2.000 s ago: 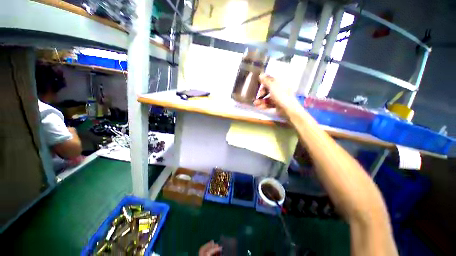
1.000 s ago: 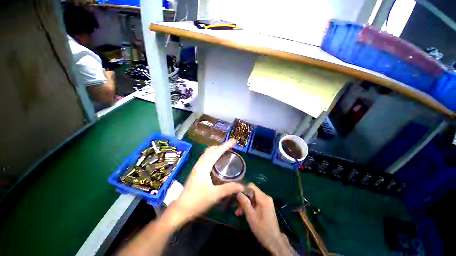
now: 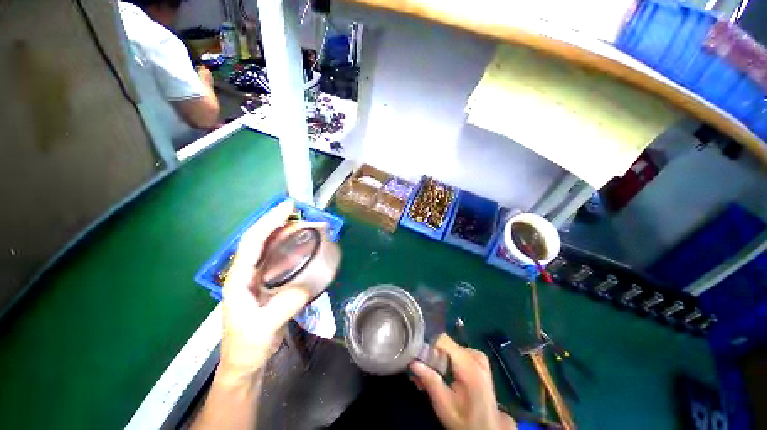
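My left hand holds a round brown-grey piece, which looks like the lid of the drinking flask, tilted with a dark ring on its face. My right hand grips the side handle of the open flask. Its mouth faces up and shows a shiny metal inside. The flask and lid are apart, held above the bench's front edge. The flask's lower body is hidden from this angle.
A blue bin lies behind my left hand. A cardboard box, small blue bins and the grease pot line the back. A hammer lies right. Black units stand back right. A person sits at upper left.
The flask came down from the shelf to in front of me. Its lid has come off and moved left in my left hand. The view has tilted down.
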